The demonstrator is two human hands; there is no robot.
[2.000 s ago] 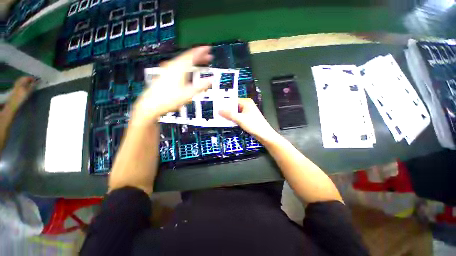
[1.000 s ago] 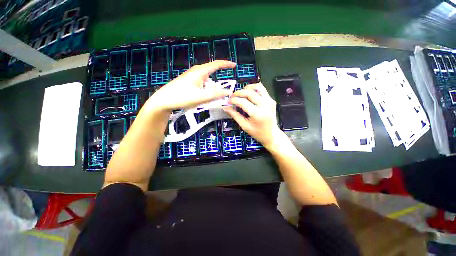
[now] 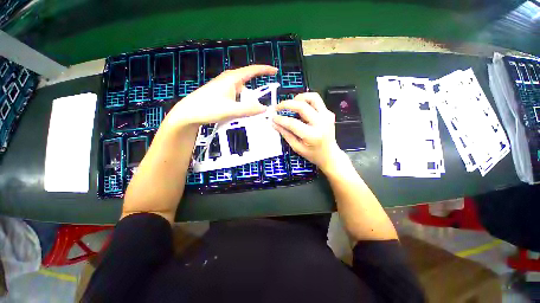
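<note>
A white adhesive sheet [image 3: 257, 139] with window-shaped holes is held over the housing tray [image 3: 204, 190], bent and partly folded at its upper part. My left hand [image 3: 216, 100] is at its upper edge, thumb against the sheet and index finger spread above. My right hand [image 3: 309, 127] pinches the sheet close beside the left fingertips. The fingertips hide the exact hold. The tray holds rows of black, teal-edged phone front housings [image 3: 189, 70], some turned sideways. No white frames show on the housings that I can see.
A plain white sheet stack [image 3: 71, 142] lies left. A dark phone-sized item [image 3: 346, 118] lies right of the tray, then spent sheets [image 3: 411, 130] in two piles. Another tray [image 3: 524, 112] stands far right. The green conveyor belt [image 3: 367, 21] runs behind. Red stools [image 3: 74, 244] are below.
The sheet was flat, then curled between both hands; now its lower part is spread flatter towards me. My hands have come together. The tray with white frames on the belt has moved left, mostly out of view.
</note>
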